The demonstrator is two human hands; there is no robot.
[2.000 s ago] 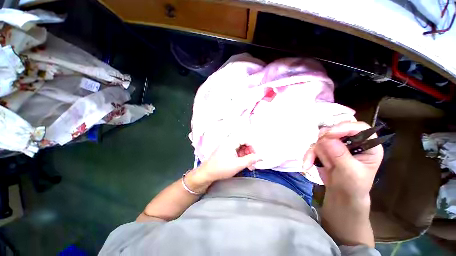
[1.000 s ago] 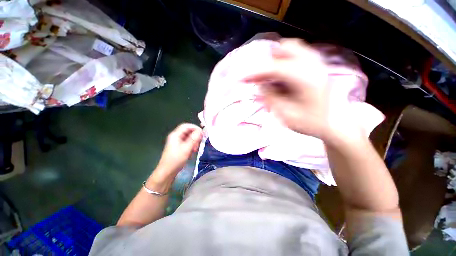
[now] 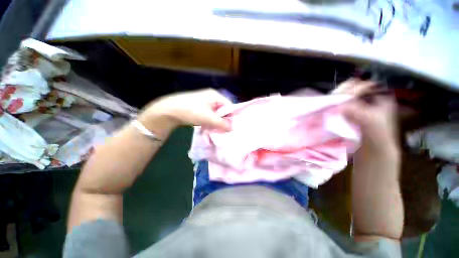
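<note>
The pink garment (image 3: 282, 136) is bunched above the lap over blue jeans, with a brighter pink-red patch near its middle. My left hand (image 3: 204, 110) grips its upper left edge, fingers closed on the cloth. My right hand (image 3: 370, 108) is blurred at the garment's right end and holds the cloth there. A dark shape, likely the snips (image 3: 375, 90), shows at the right fingers but is too blurred to be sure. No needle or thread can be made out.
The white table (image 3: 282, 33) with a wooden drawer (image 3: 181, 54) curves across the front. Floral garments (image 3: 37, 111) are heaped at left. A brown cardboard box (image 3: 420, 201) stands at right, with pale cloth (image 3: 438, 141) beyond it.
Both hands have moved forward and now hold the pink garment at its two sides, lifted and gathered. My left hand was low beside the lap. The view has shifted, showing more table.
</note>
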